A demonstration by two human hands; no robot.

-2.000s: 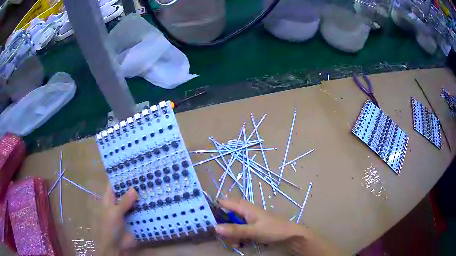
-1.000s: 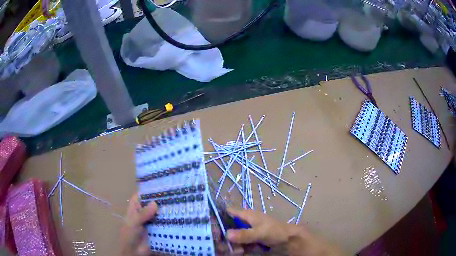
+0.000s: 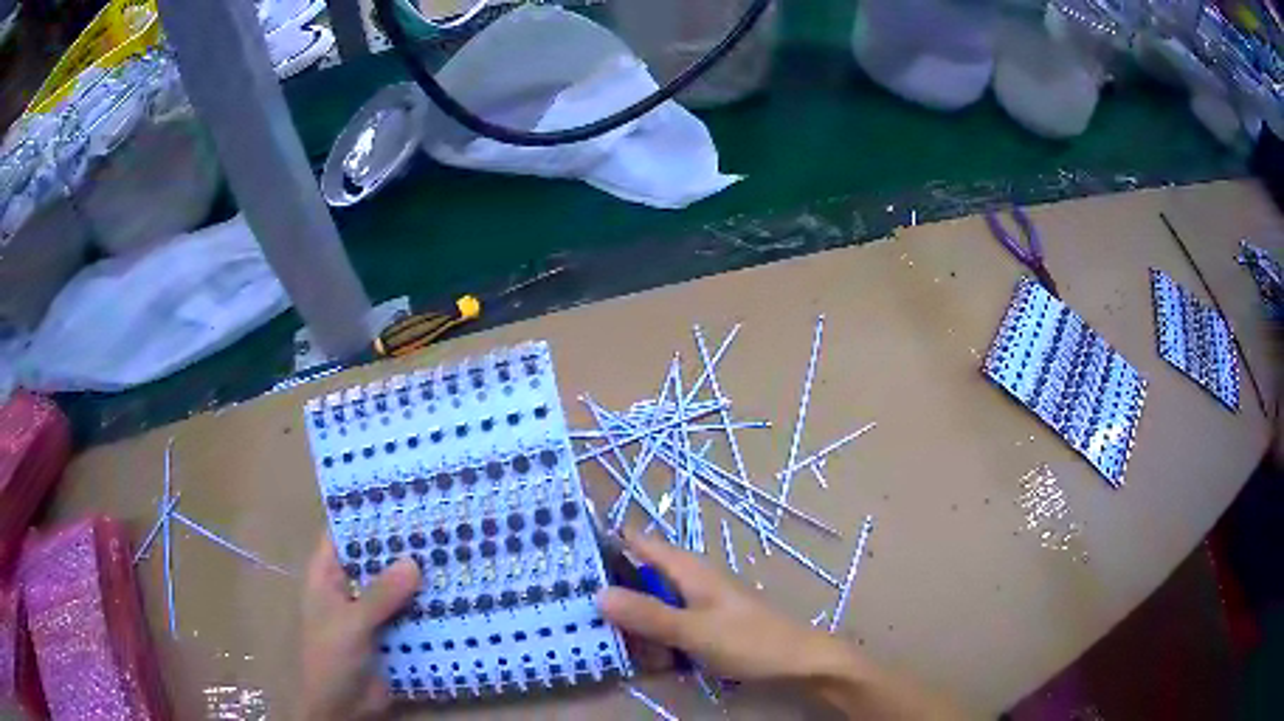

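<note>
A white-blue PCB panel (image 3: 458,521) with rows of dark components and a toothed top edge is held up over the bench. My left hand (image 3: 352,634) grips its lower left side, thumb on the face. My right hand (image 3: 718,620) holds the blue-handled cutters (image 3: 653,583) at the panel's lower right edge; their jaws are partly hidden by the panel and fingers. Thin pale edge strips (image 3: 690,451) lie in a criss-cross pile right of the panel. One more strip (image 3: 651,703) lies below my right hand.
Pink wrapped bundles (image 3: 87,620) lie at far left, near a few crossed strips (image 3: 169,514). A grey post (image 3: 268,183) and a yellow-black screwdriver (image 3: 430,325) are behind. Panels (image 3: 1066,380) and purple-handled pliers (image 3: 1024,242) lie at right. Plastic bags (image 3: 592,127) rest on the green belt.
The panel has turned to face me more squarely and shifted slightly left since a second ago. The pale strip beside its right edge no longer shows there. The bags have moved right along the belt.
</note>
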